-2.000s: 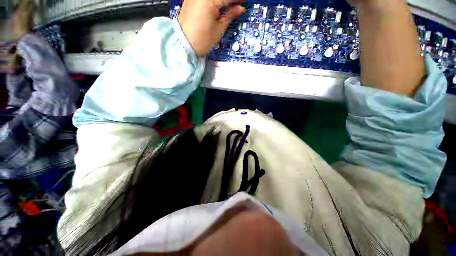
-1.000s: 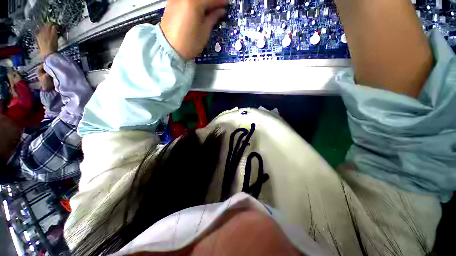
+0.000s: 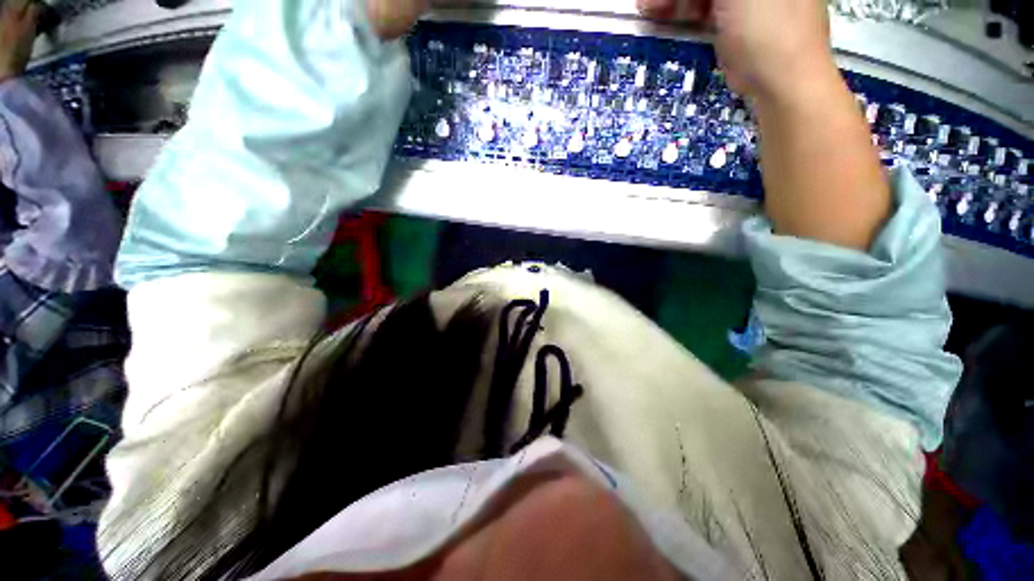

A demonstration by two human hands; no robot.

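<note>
The blue circuit board panel lies in the line in front of me, crowded with shiny silvery parts and a row of small round pale dots along its near edge. My left hand is at the top edge, mostly cut off, above the board's far left part. My right hand is over the board's far side, its fingers reaching left and cut off by the top edge. The fingertips of both hands are out of view, so I cannot tell if they hold anything.
A white metal rail runs along the near side, under my forearms. A glittering loose component heap is beyond the line at upper right. A co-worker's sleeve is at the far left. Green floor shows below the rail.
Both hands have moved up to the far side of the board, and the left is now mostly out of the picture. More of the board shows, and the component heap has come into view.
</note>
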